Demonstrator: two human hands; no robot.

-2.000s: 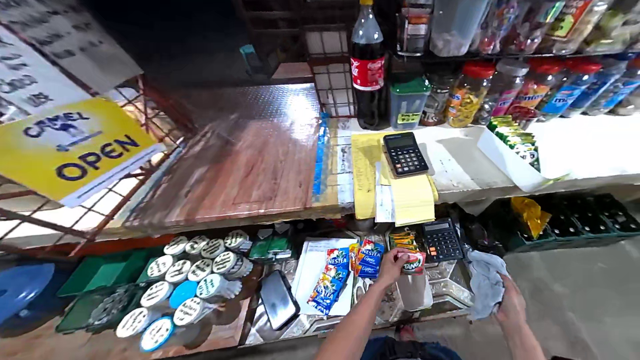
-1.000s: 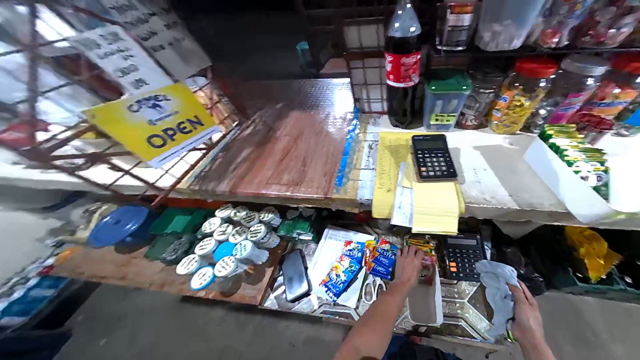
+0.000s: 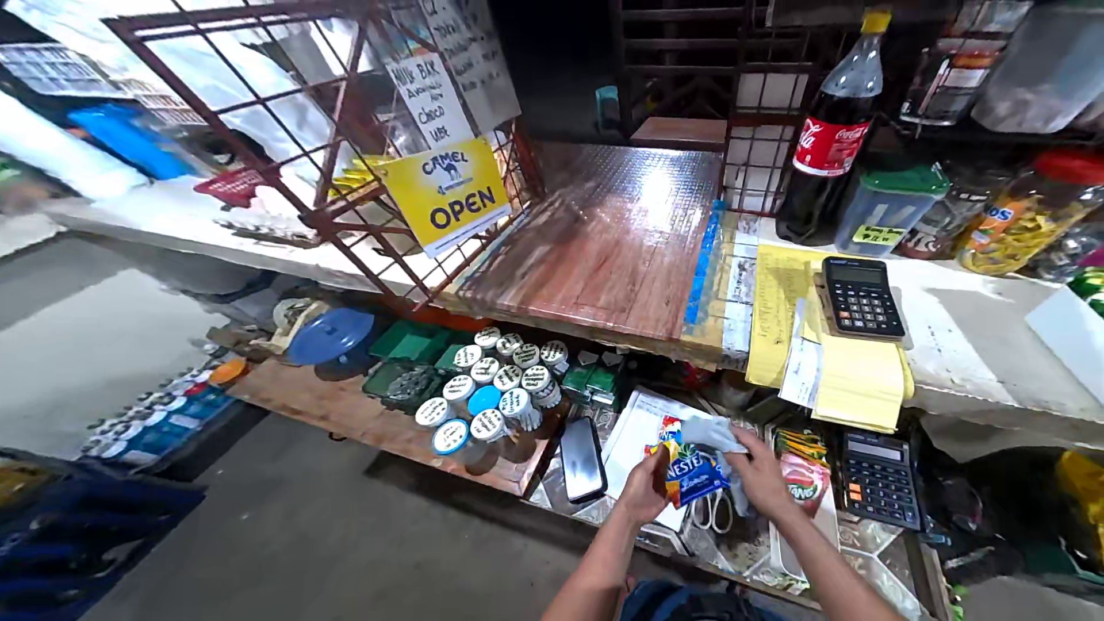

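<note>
My left hand [image 3: 649, 488] grips the left edge of blue and yellow Nestea drink sachets [image 3: 695, 473] above the lower shelf. In my right hand [image 3: 759, 474] is a crumpled grey cloth [image 3: 712, 433], against the upper right of the sachets. White-handled scissors [image 3: 711, 511] lie just below them. Under the sachets rests a sheet of white paper [image 3: 636, 431], with a smartphone [image 3: 583, 460] to its left. A white tray [image 3: 783, 552] right of my hands holds a pink Tang sachet [image 3: 804, 483] and other sachets.
Lidded jars [image 3: 488, 424] crowd the lower shelf at left, near a blue basin [image 3: 331, 336]. A black calculator [image 3: 880, 477] lies at right. On the upper counter are another calculator [image 3: 862, 297], yellow paper pads [image 3: 858, 379] and a cola bottle [image 3: 832, 138]. The counter edge overhangs the shelf.
My left hand has left the sachet tray and now holds the Nestea sachets, which lay on the paper. My right hand has brought the cloth left to them. The view has swung left.
</note>
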